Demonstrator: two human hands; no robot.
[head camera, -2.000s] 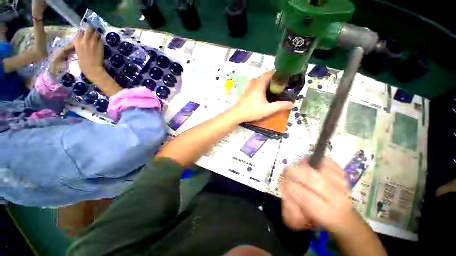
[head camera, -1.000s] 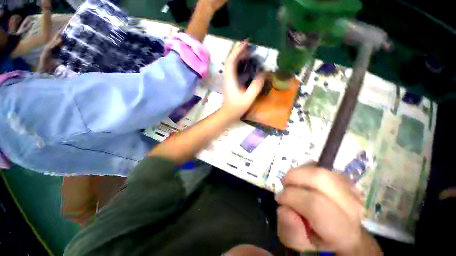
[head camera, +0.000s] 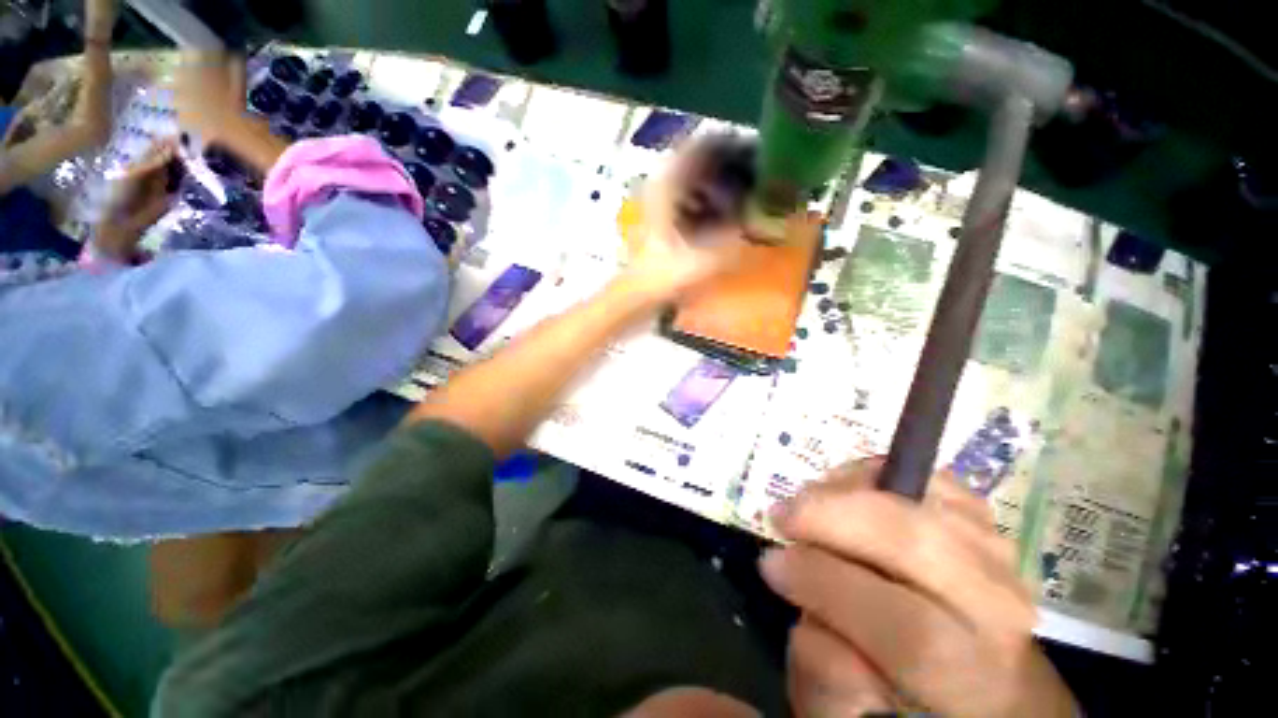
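The green arbor press (head camera: 817, 105) stands at upper centre, its pale ram tip over the orange press pad (head camera: 750, 297). My left hand (head camera: 680, 232) is blurred beside the pad's upper left corner, holding a dark round housing (head camera: 722, 175) left of the ram. My fingers around it are smeared by motion. My right hand (head camera: 904, 575) is closed around the lower end of the long dark press lever (head camera: 960, 309), which slants up to the press's metal hub. Small dark discs (head camera: 827, 302) lie scattered at the pad's right side.
Printed paper (head camera: 589, 379) covers the bench. At left, a co-worker's blue sleeve (head camera: 252, 323) with pink cuff reaches over rows of dark round parts (head camera: 400, 133). A yellow patch (head camera: 631, 225) lies near my left hand. Dark upright units (head camera: 638, 35) stand on the green conveyor behind.
Since two seconds ago, my left hand and the housing have moved left from under the ram. The co-worker's arm reached forward, then drew back left. My right hand stays on the lever.
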